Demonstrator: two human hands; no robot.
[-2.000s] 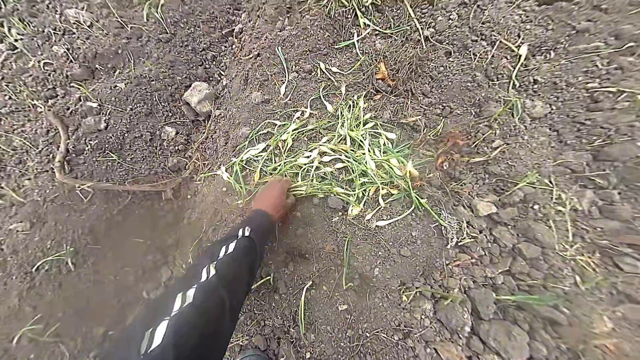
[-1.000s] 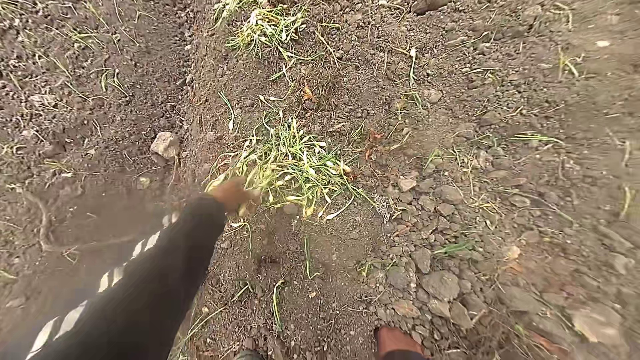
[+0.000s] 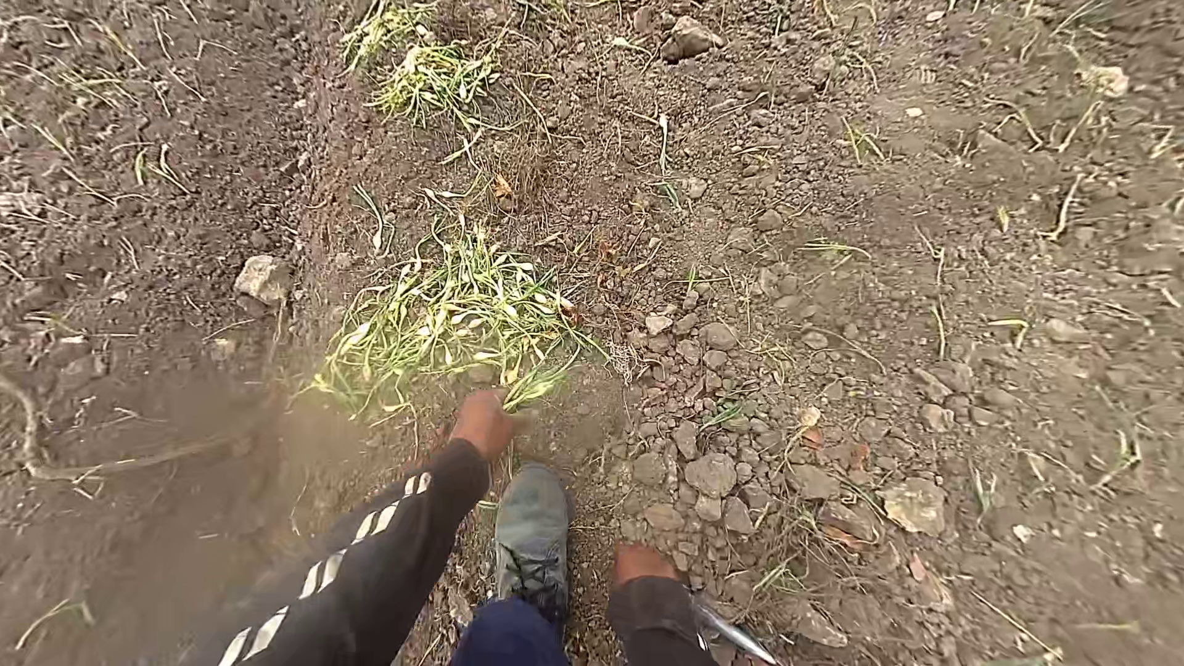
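Note:
Low in the centre of the head view, my left hand (image 3: 485,422) is closed around a small bunch of green plants (image 3: 538,384), seemingly young onion or garlic seedlings with pale bulbs. Just above it a loose heap of the same seedlings (image 3: 453,314) lies on the soil. My right hand (image 3: 642,562) is at the bottom, right of my shoe, over stony ground; its fingers are hidden by the wrist and sleeve. A shiny metal blade or rod (image 3: 735,635) shows beside the right sleeve; whether the hand holds it cannot be told.
Another pile of seedlings (image 3: 435,81) lies farther up the soil bed. A pale stone (image 3: 264,279) is left of the near heap, and a root or stick (image 3: 55,472) at the far left. My grey shoe (image 3: 533,527) stands between my hands. Clods and stones (image 3: 712,474) cover the right side.
My left hand has moved from the heap's left edge to below it and now has a bunch of seedlings. My right hand and the metal object have come into view, as has my shoe.

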